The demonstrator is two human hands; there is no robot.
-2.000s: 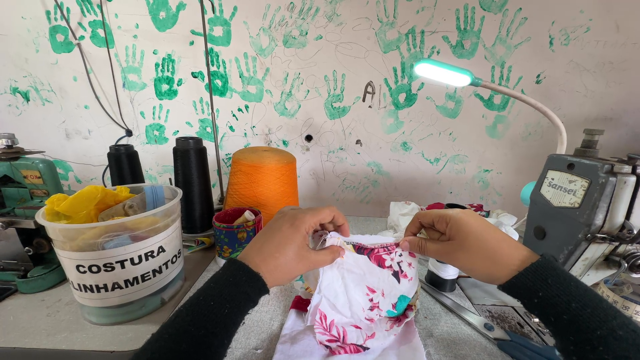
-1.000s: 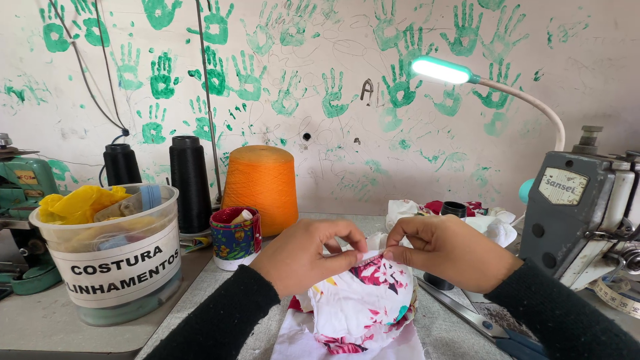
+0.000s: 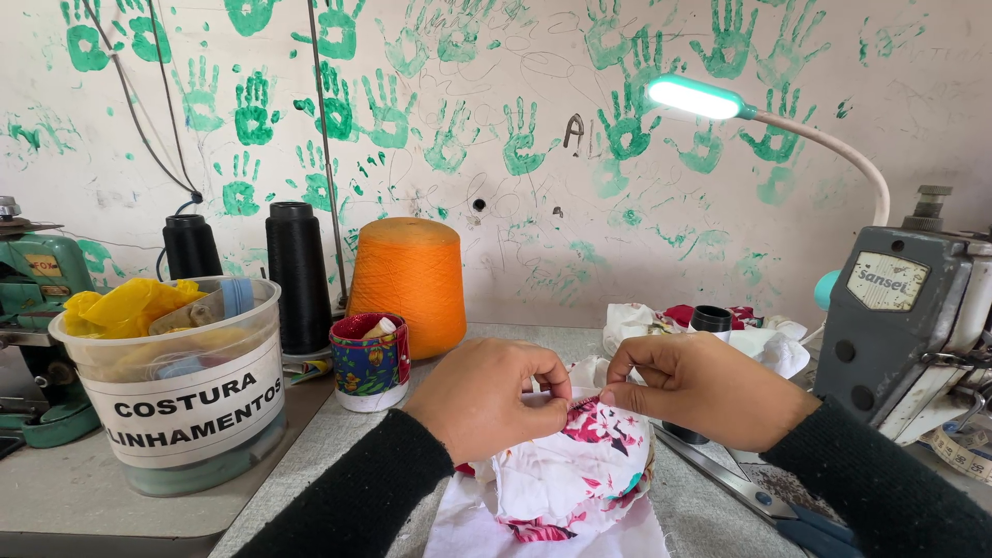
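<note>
Near the middle of the head view, my left hand (image 3: 496,395) and my right hand (image 3: 690,387) pinch the upper edge of a white fabric piece with pink floral print (image 3: 577,473). The fingertips of both hands are a short way apart, with a stretch of dark pink edge between them. The floral fabric hangs bunched and rounded below my hands. Under it lies a plain white cloth (image 3: 465,523) on the grey table. Large scissors (image 3: 763,496) with dark blue handles rest just right of the fabric, partly beneath my right sleeve.
On the left stand a labelled plastic bucket (image 3: 174,465), black thread cones (image 3: 298,283), an orange cone (image 3: 407,287) and a floral fabric-covered cup (image 3: 370,364). Fabric scraps (image 3: 632,325) lie behind my right hand. A grey Sansei sewing machine (image 3: 868,341) and a lit lamp (image 3: 694,97) are at right.
Since two seconds ago, my hands have come closer together along the fabric's upper edge, and the fabric's folds have shifted. Both hands still pinch it.
</note>
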